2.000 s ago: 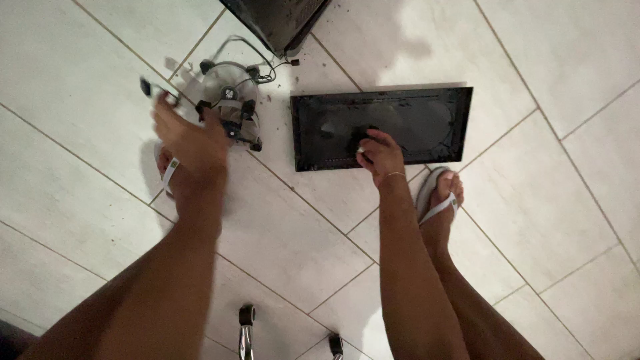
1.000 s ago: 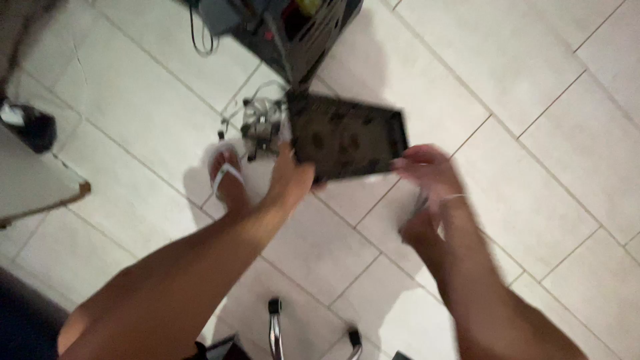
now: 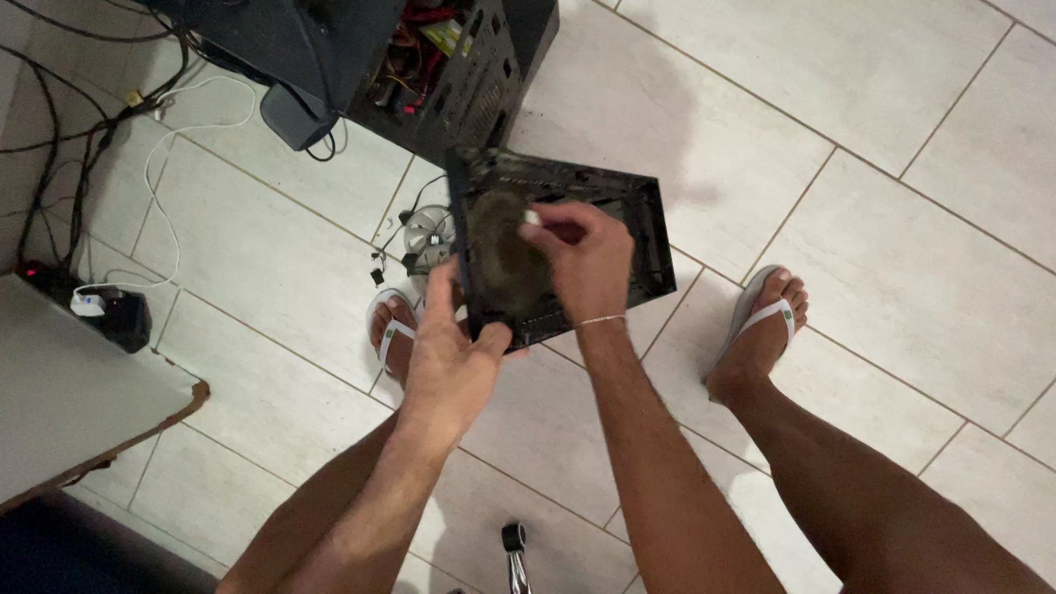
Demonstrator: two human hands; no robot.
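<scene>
A black computer case panel (image 3: pixel 507 256), dusty on its inner face, is held up above the floor, tilted. My left hand (image 3: pixel 462 346) grips its lower left corner, with the thumb over the rim. Over the panel's inner face is my right hand (image 3: pixel 586 247), its fingertips pinching a small white thing (image 3: pixel 531 218) whose kind I cannot tell. Beyond the panel's left edge, clear computer fans (image 3: pixel 429 231) with thin cables lie on the tiles, partly hidden by the panel and my left hand.
An opened black computer tower (image 3: pixel 470 74) with red and yellow wires stands at the top. Black cables and a white charging cable (image 3: pixel 157 198) run along the left, near a power strip (image 3: pixel 124 318). A board with a chipped edge (image 3: pixel 198 396) juts in at left. A chair caster (image 3: pixel 514 536) stands below.
Two seconds ago the panel lay on the floor; it was lifted and now is held in my left hand. My right hand has moved from the panel's right edge to over its inner face.
</scene>
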